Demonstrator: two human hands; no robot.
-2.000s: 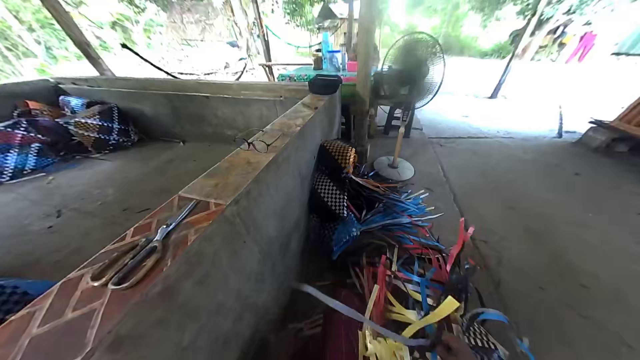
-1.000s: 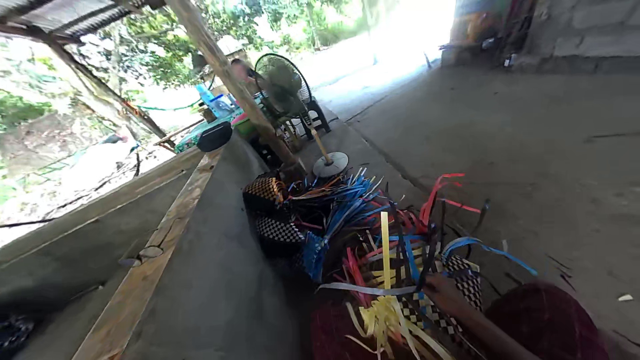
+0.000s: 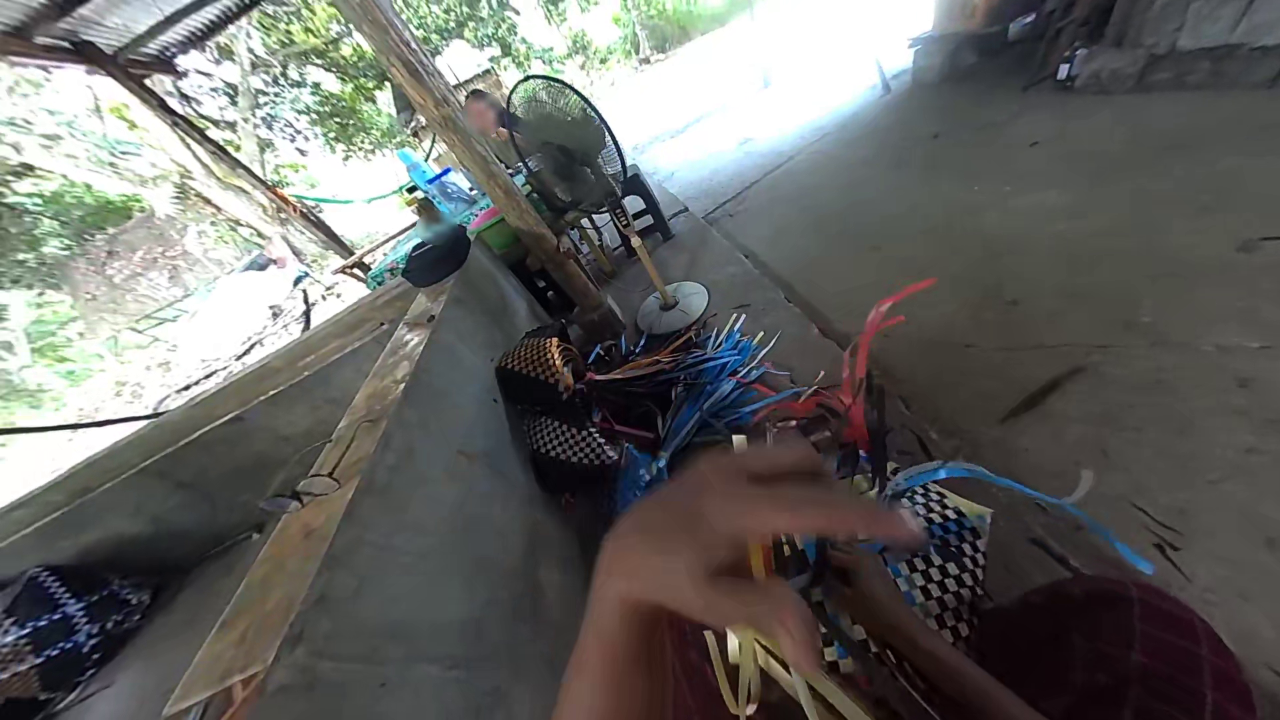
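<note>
My left hand (image 3: 735, 540), blurred, is raised in front of a checkered woven strip piece (image 3: 940, 560); its fingers are spread and nothing shows between them. Behind and partly under it, my right hand (image 3: 860, 585) is at the weave, its fingers largely hidden, so its hold is unclear. Cream strips (image 3: 745, 670) hang below my left hand. Blue strips (image 3: 715, 380) fan out beyond the hands, with red strips (image 3: 860, 370) to their right. A loose blue strip (image 3: 1040, 490) curves over the floor. Two woven pieces, one orange and black (image 3: 540, 365), one black and white (image 3: 570, 440), lie against the wall.
A low concrete wall (image 3: 430, 500) runs along the left, with eyeglasses (image 3: 318, 486) on its wooden plank (image 3: 290, 560). A pedestal fan (image 3: 570, 145) stands ahead beside a wooden post (image 3: 480, 160). A person (image 3: 485, 115) is behind it. Concrete floor (image 3: 1000, 250) stretches to the right.
My left hand has come into view over the weave; it does not show in the earlier frames. The view has swung right since the oldest frame, and the scissors seen there on the wall are out of sight.
</note>
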